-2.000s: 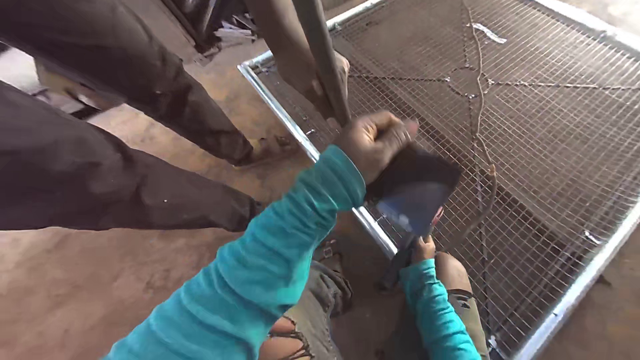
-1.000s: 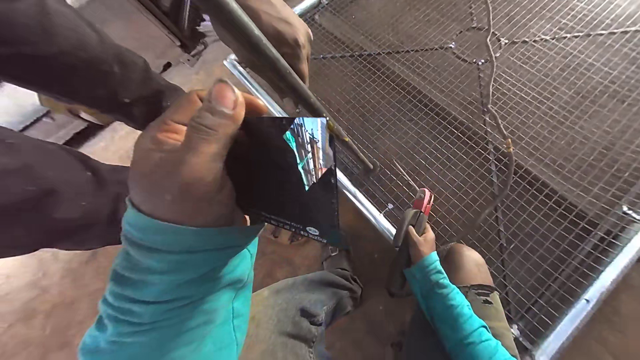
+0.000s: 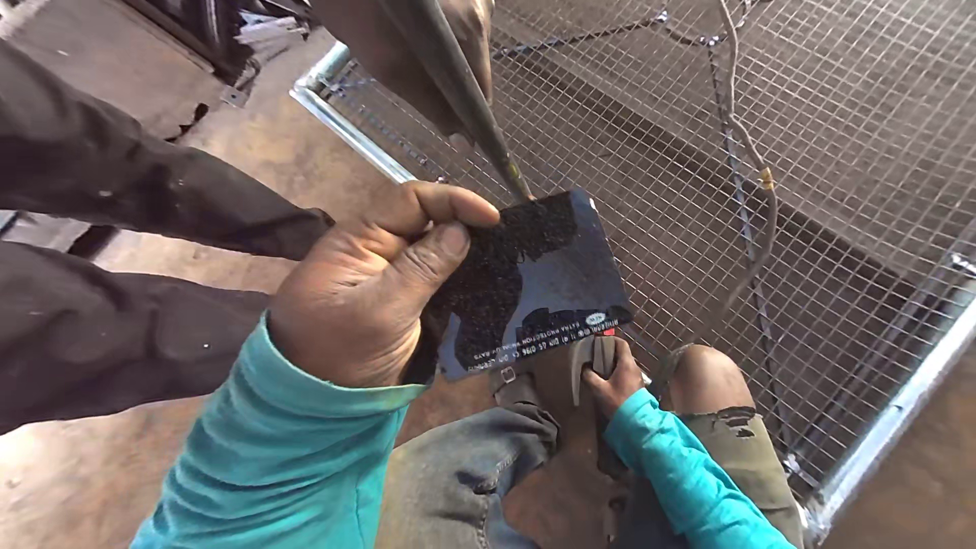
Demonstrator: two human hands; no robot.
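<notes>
A dark rectangular welding filter glass (image 3: 564, 267) bearing small writing is gripped by my left hand (image 3: 374, 282), thumb on its near face, in the middle of the view. Lower right of it, my right hand (image 3: 618, 377) is closed around the handle of a welding electrode holder (image 3: 591, 366), whose red part shows just under the glass edge. The glass hides the holder's tip. Beyond lies a wire mesh panel (image 3: 640, 160) in a galvanized metal frame (image 3: 892, 427), crossed by dark twisted bars.
A co-worker's hand (image 3: 465, 61) holds a metal pipe (image 3: 457, 76) slanting down to behind the glass. Another person's legs in dark trousers (image 3: 137, 335) stand at left. A cable (image 3: 736, 99) lies over the mesh. Scrap metal (image 3: 267, 27) is at upper left.
My left hand has shifted right since one second ago, bringing the glass across the pipe's lower end and over the electrode holder's tip, which was visible then.
</notes>
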